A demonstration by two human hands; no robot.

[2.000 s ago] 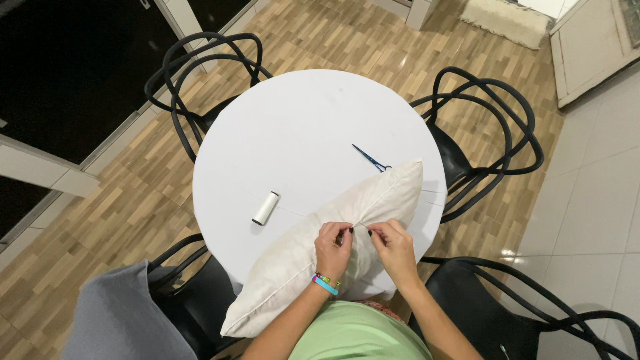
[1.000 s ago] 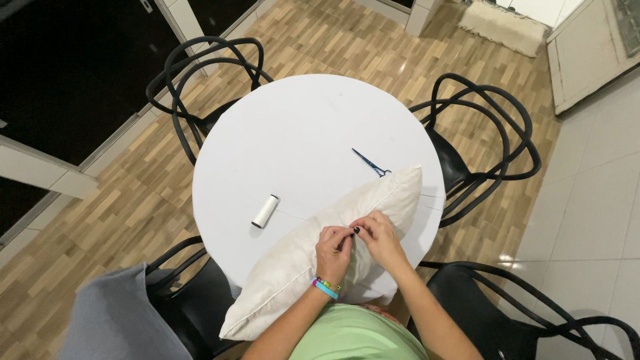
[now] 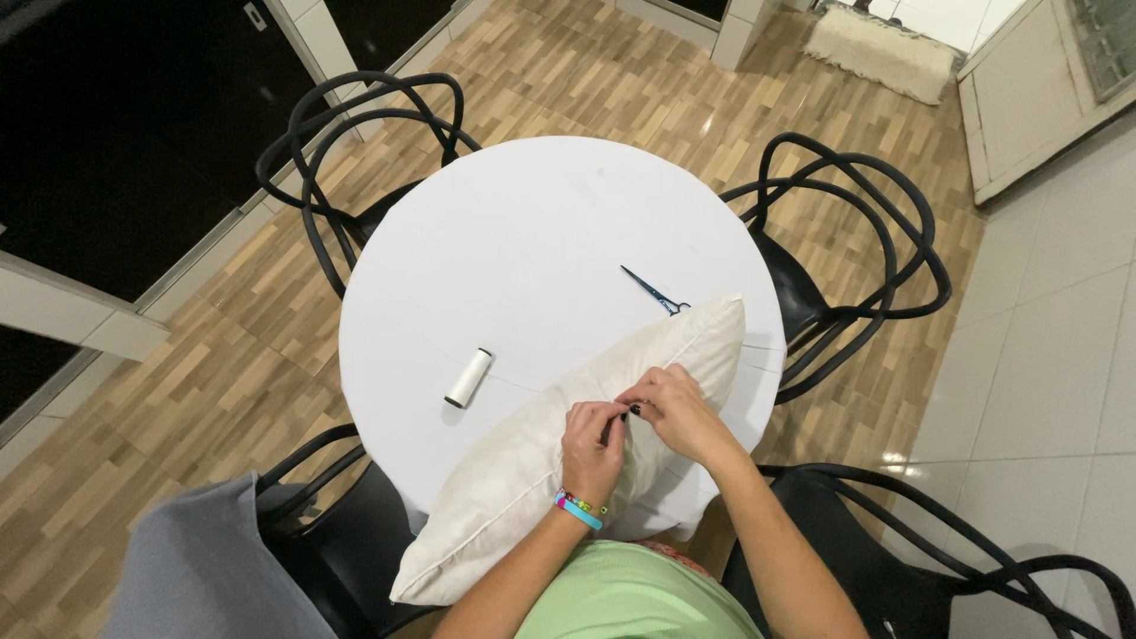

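A white stuffed cushion (image 3: 524, 461) lies aslant over the near edge of the round table, its seam facing up. My left hand (image 3: 593, 448), with colourful bracelets at the wrist, pinches the fabric at the seam. Fingertips touching those of the left, my right hand (image 3: 676, 410) grips the seam from the other side. Whether a needle is between the fingers cannot be seen. Dark-handled scissors (image 3: 652, 289) lie just beyond the cushion, their handles partly hidden by it. A spool of white thread (image 3: 469, 378) rests on its side left of the cushion, a thin thread trailing from it.
The round table (image 3: 532, 231) has a white cover. Black chairs with looped backs stand around it, at back left (image 3: 355, 160), back right (image 3: 852, 231) and near right (image 3: 852, 532). A grey cloth (image 3: 213, 568) hangs over the near-left chair. A pale mat (image 3: 879, 53) lies by the door.
My hands were slightly apart two seconds ago; the right hand has moved left and its fingertips now meet the left hand's at the seam.
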